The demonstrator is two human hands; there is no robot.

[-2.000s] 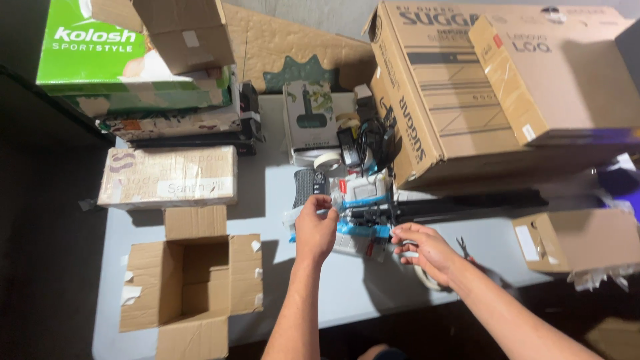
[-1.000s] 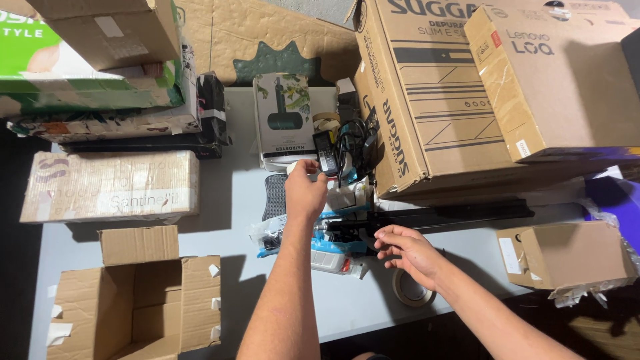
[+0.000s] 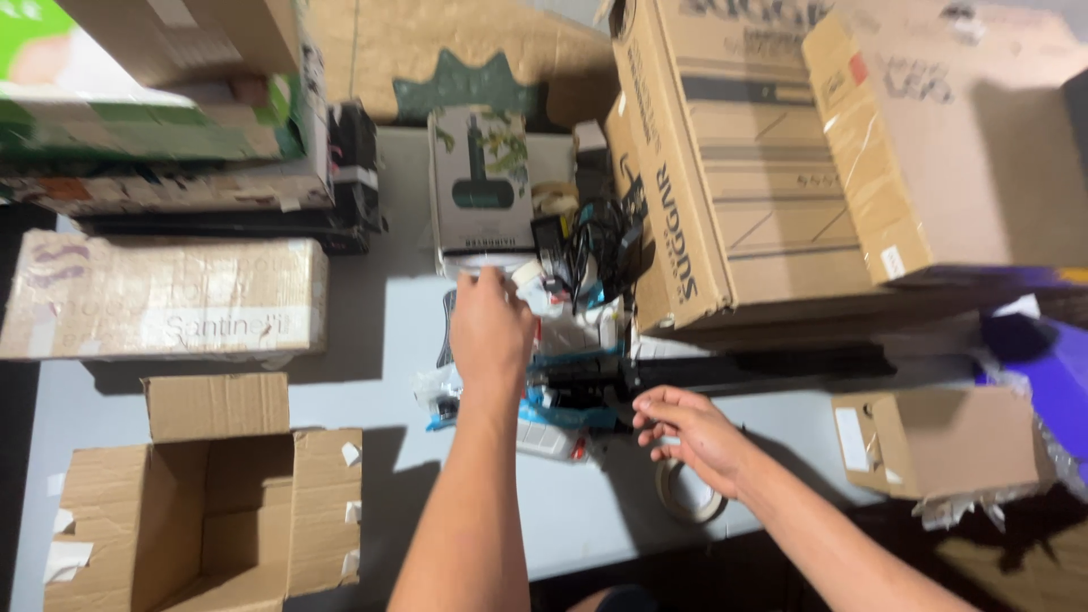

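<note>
My left hand (image 3: 493,327) reaches over the pile at mid table, its fingertips at the front edge of the hairdryer box (image 3: 483,183); whether they grip anything is hidden. Beside them are a roll of white tape (image 3: 529,276) and a black power adapter with coiled cable (image 3: 591,246). My right hand (image 3: 688,433) hovers with curled fingers, holding nothing that I can see, near a long black bar (image 3: 756,367) and above a tape roll (image 3: 690,493). Between the hands are blue and clear plastic packets (image 3: 565,412) and a white plastic item (image 3: 548,438).
An open cardboard box (image 3: 327,510) sits front left, with a taped long carton (image 3: 161,297) and stacked boxes (image 3: 153,127) behind it. Large cartons (image 3: 765,170) fill the back right. A smaller cardboard box (image 3: 960,442) lies by the right edge of the table.
My left hand has moved from the plastic packets toward the hairdryer box. My right hand has moved away from the packets. The view has shifted closer over the table.
</note>
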